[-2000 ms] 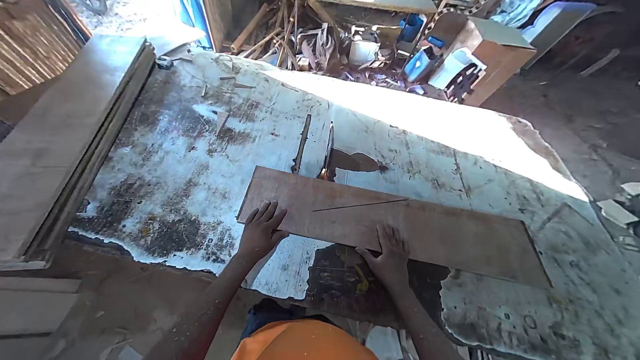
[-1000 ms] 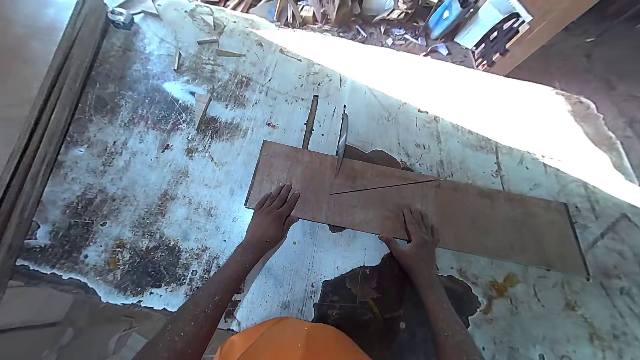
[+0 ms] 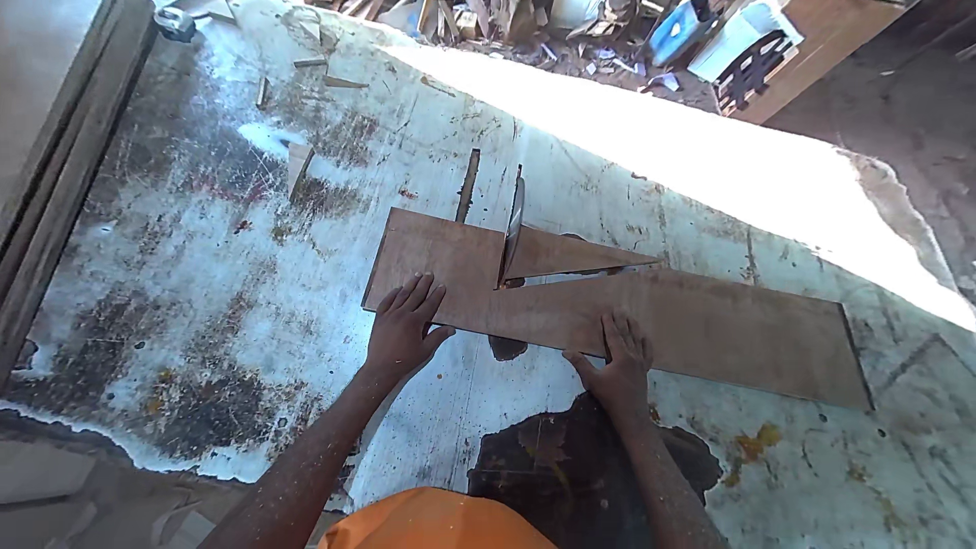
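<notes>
A long wooden board (image 3: 732, 335) lies across a worn table saw top (image 3: 427, 412). The circular saw blade (image 3: 515, 221) stands up through the table in a cut in the board's far edge. Right of the blade, a wedge-shaped wood piece (image 3: 564, 253) lies beside a slanted gap, its tip at the board's far edge. My left hand (image 3: 408, 328) rests flat near the board's left end, thumb at the near edge. My right hand (image 3: 619, 362) lies on the near edge right of the blade, fingers on top. Neither hand is closed around the board.
Stacked boards (image 3: 76, 130) lie at the left edge, with a tape measure (image 3: 174, 23) by their far end. Small wood offcuts (image 3: 299, 168) are scattered on the table's far left. A slot (image 3: 468, 185) runs left of the blade. Scrap wood (image 3: 488, 19) lies beyond the far edge.
The board has moved away from me against the blade. Its slanted line has become an open gap, with the wedge apart on the far side. The view has moved closer.
</notes>
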